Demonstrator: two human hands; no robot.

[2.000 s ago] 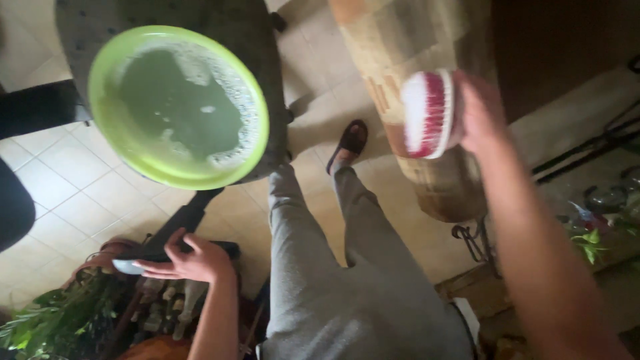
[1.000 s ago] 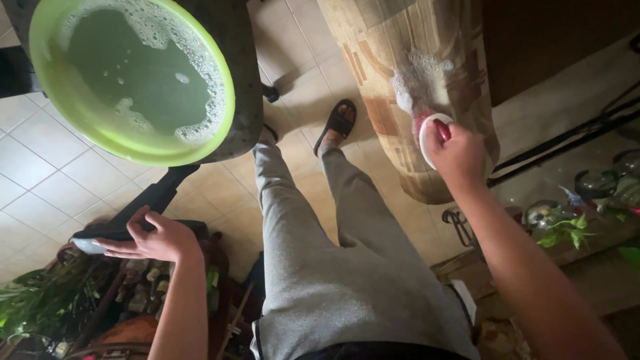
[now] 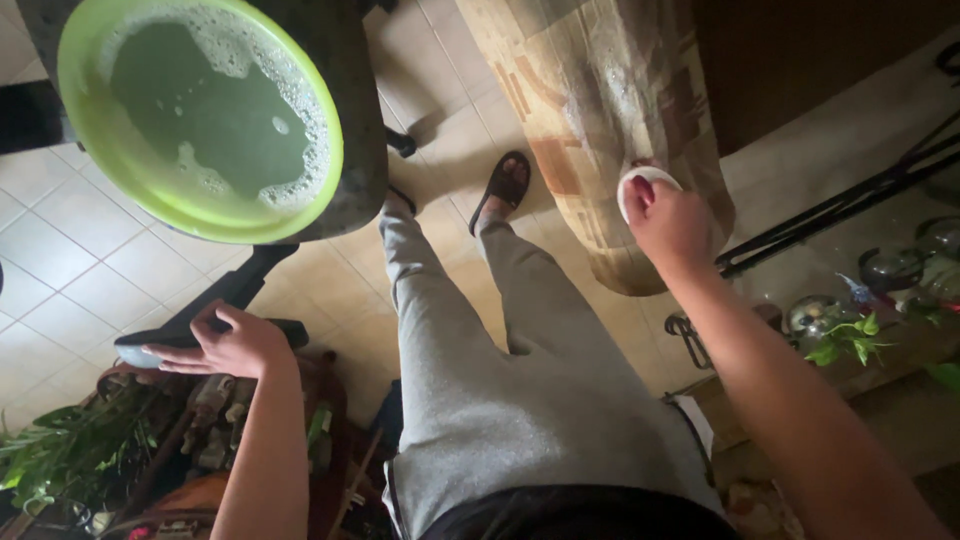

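Note:
My right hand (image 3: 670, 225) grips a scrub brush (image 3: 646, 180) with a white rim and pushes it onto the patterned fabric cover (image 3: 555, 161) of a long padded board or cushion. The bristles are hidden beneath it. Wet, slightly foamy streaks run along the fabric above the brush. At the upper left, a lime-green basin (image 3: 335, 161) of cloudy, soapy water rests on a dark speckled chair seat. Below it my left hand (image 3: 232, 343) is held over a dark chair armrest (image 3: 139, 349), fingers spread and holding nothing; whether it touches the armrest is unclear.
Leafy plants (image 3: 75, 442) stand at the lower left. On the right are black metal bars (image 3: 810, 214), several glass vessels (image 3: 814, 315) and a green sprig (image 3: 855, 341). My sandalled foot (image 3: 510, 180) is on the tiled floor (image 3: 97, 262) between the chair and the board.
Two seconds ago my right hand held the brush with its foamy red-and-white bristles showing; now it is down on the fabric. The thick foam seen there one second ago is spread thin.

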